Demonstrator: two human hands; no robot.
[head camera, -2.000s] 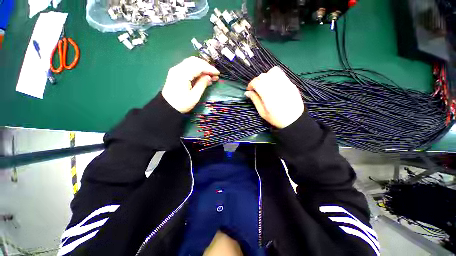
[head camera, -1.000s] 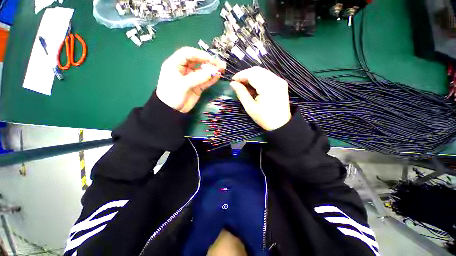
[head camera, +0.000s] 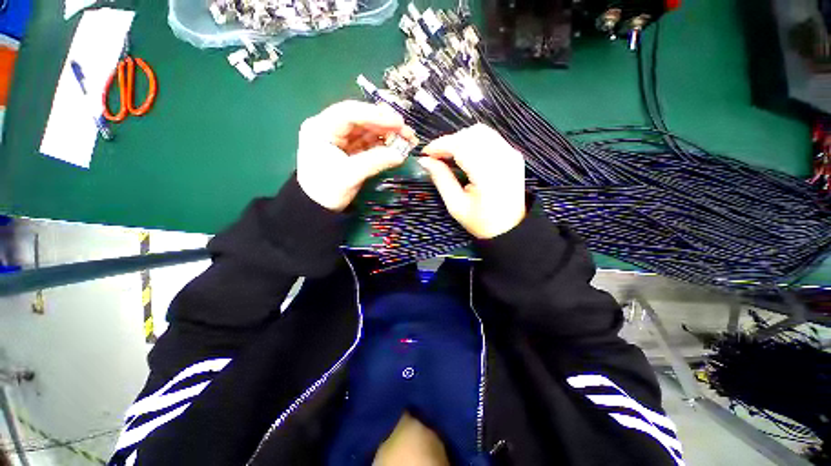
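My left hand (head camera: 346, 153) pinches a small silvery connector (head camera: 399, 144) between thumb and forefinger. My right hand (head camera: 481, 177) pinches a black cable close to its end, right beside the connector; whether the end sits inside it is too small to tell. The stripped cable ends (head camera: 387, 223) with red tips lie fanned below my hands at the bench's near edge. The finished ends (head camera: 437, 64) with silvery connectors are clustered just beyond my hands. The black cables (head camera: 674, 200) run off to the right.
A clear tub (head camera: 191, 35) of connectors stands at the far edge, with a few loose connectors (head camera: 255, 62) before it. Orange-handled scissors (head camera: 130, 88) and a pen (head camera: 79, 76) lie by a white paper sheet (head camera: 71, 127). A dark bench machine (head camera: 528, 32) stands beyond the bundle; hanging cables (head camera: 774, 364) are at lower right.
My left hand has come up from the finished ends and now shows a connector in its fingers. My right hand has moved left to meet it. The view has shifted slightly.
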